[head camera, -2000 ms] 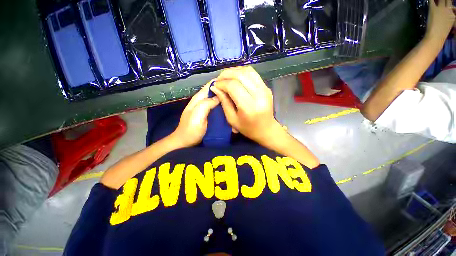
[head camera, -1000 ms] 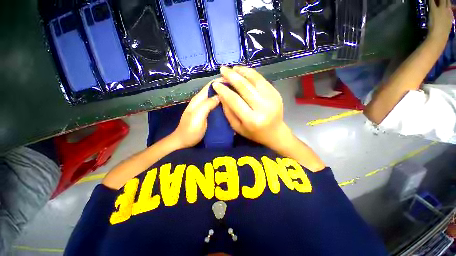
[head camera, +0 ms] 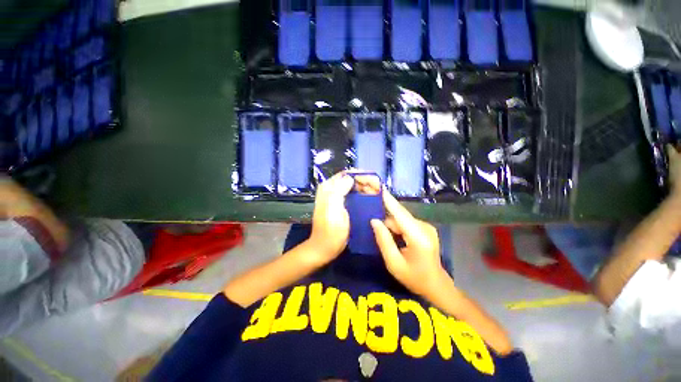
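A dark blue phone case is held upright in front of my shirt, near the bench's front edge, with skin showing through the cutout at its far end. My left hand grips the case's left side. My right hand is at its right side, with fingers at the edge and on the surface. Any small part between the fingertips cannot be made out. The black blister tray lies just beyond. Its near row holds several blue cases and several glossy dark pockets; its far row shows blue cases; its middle row looks black.
Another tray with blue cases lies at the far left, and part of one at the right. A white disc is at the top right. People's arms show on both sides. Red stools stand below the dark green bench.
The view has tilted up and shifted, so more of the tray and bench shows. My right hand has opened away from my left fingertips, uncovering the case's cutout end.
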